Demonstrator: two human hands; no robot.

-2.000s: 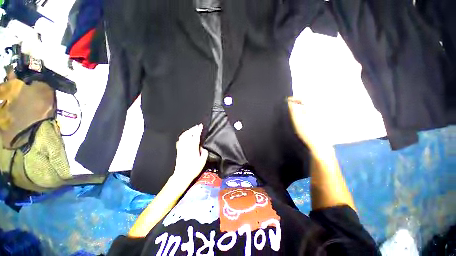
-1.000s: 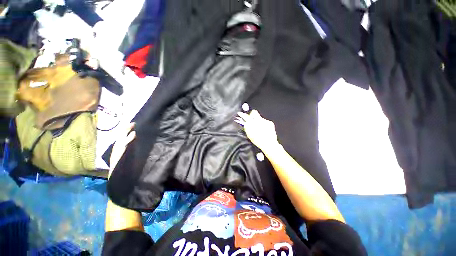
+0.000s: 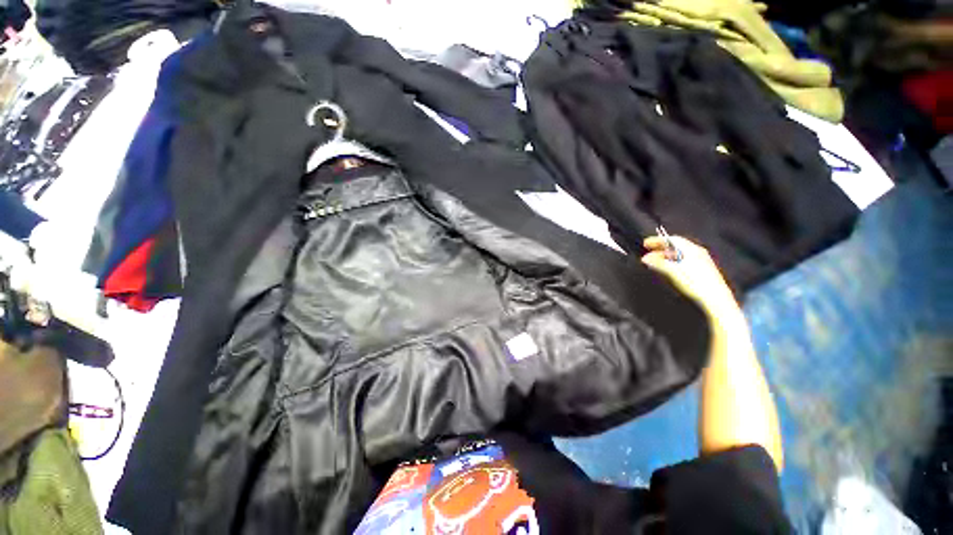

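Observation:
A black jacket (image 3: 366,282) lies opened out in front of me, its shiny dark lining facing up. A hanger (image 3: 332,134) with a curved hook sits at its neck, and a small white label (image 3: 520,347) shows on the lining. My right hand (image 3: 695,274) is at the right, beside the opened front panel, with small metal snips (image 3: 670,247) at its fingertips. Whether its fingers also hold the cloth edge is hidden. My left hand is not in view.
Another black jacket lies beneath and behind (image 3: 225,115). A heap of black garments (image 3: 679,146) is at the right, with yellow-green cloth (image 3: 731,42) behind. Blue and red cloth (image 3: 131,274) and a brown and olive bag (image 3: 37,460) are at the left.
The view has turned toward the right. The jacket's right front panel is now folded open, showing more lining. My right hand has moved outward; my left hand has left view.

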